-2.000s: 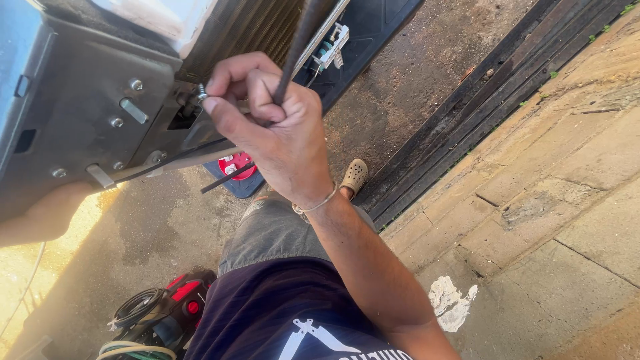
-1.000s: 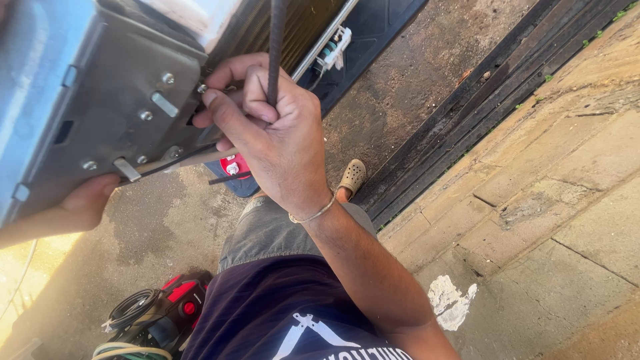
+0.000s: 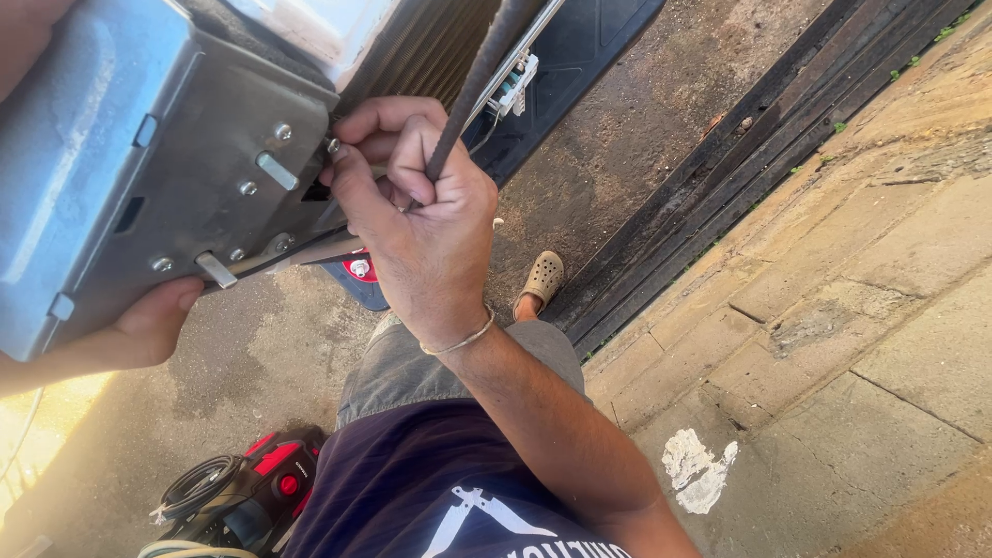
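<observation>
My right hand (image 3: 430, 209) pinches a small screw (image 3: 333, 146) between thumb and index finger, at the right edge of a grey sheet-metal housing (image 3: 209, 147). A dark ribbed rod or cord (image 3: 465, 85) passes between its curled fingers. Bolts and two flat metal tabs (image 3: 277, 171) stick out of the housing's face. My left hand is out of view. Another hand (image 3: 147, 329), apparently a co-worker's, reaches from the left edge and grips the housing's lower edge, its fingers hidden behind. More blurred skin (image 3: 23, 35) shows at the top left corner.
Beside my right hand are metal fins (image 3: 407, 54) and a white plastic fitting (image 3: 515, 85) over a dark panel (image 3: 589, 58). A red and black machine with coiled hose (image 3: 271, 480) stands at the lower left. Dark rails (image 3: 697, 170) run along a block wall (image 3: 868, 294).
The housing has moved right, closer to my right hand, and the hand on its lower edge has moved with it. My right hand keeps its pinch on the screw.
</observation>
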